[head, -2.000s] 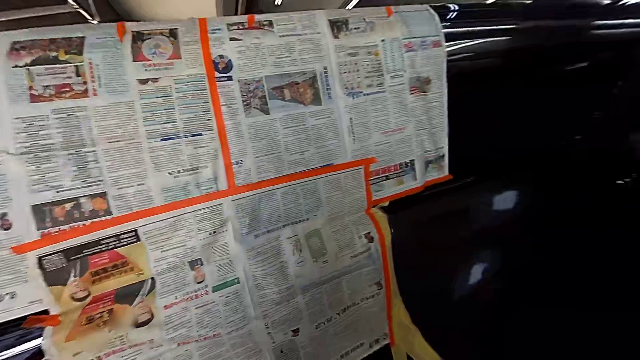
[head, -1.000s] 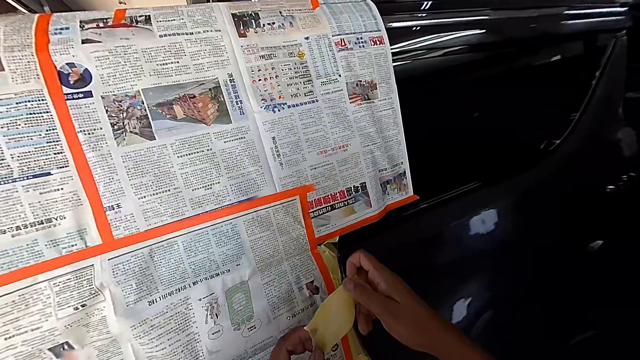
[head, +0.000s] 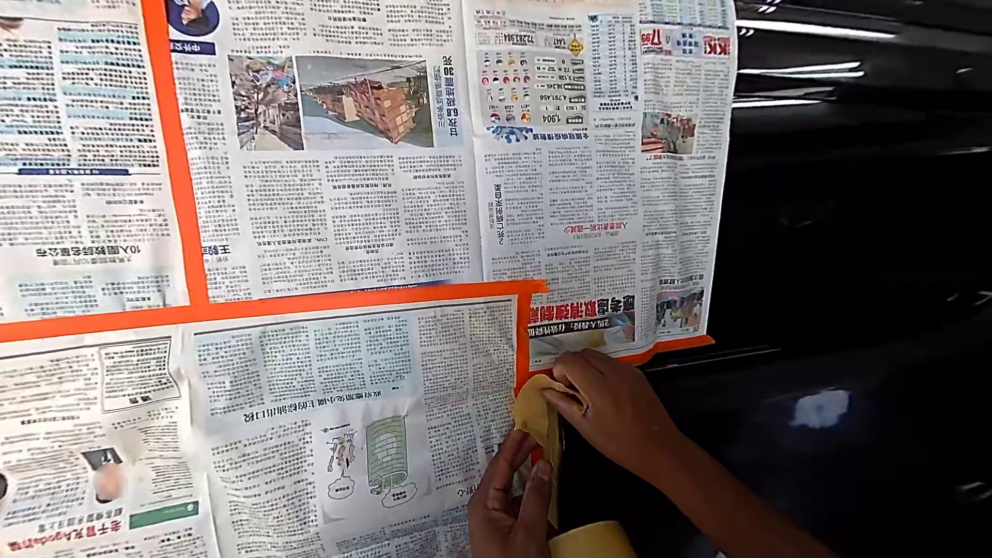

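Observation:
Newspaper sheets, joined with orange masking tape, cover the left part of a glossy black car body panel. My right hand pinches the upper end of a yellowish masking tape strip at the right edge of the lower sheet, just below the upper sheet's corner. Below it my left hand has its fingers on the strip's lower side, beside the orange tape. A yellow curved piece, perhaps the tape roll, shows under my left hand. Part of the strip is hidden by the fingers.
A seam line runs rightward along the black panel from the upper sheet's lower corner. Bright light reflections lie across the dark surface at the top right. The upper sheet's right edge overlaps the black surface.
Both hands have come into view since the oldest frame. From one second ago, they are closer to the newspaper corner, with more of the left hand showing. The view has shifted right.

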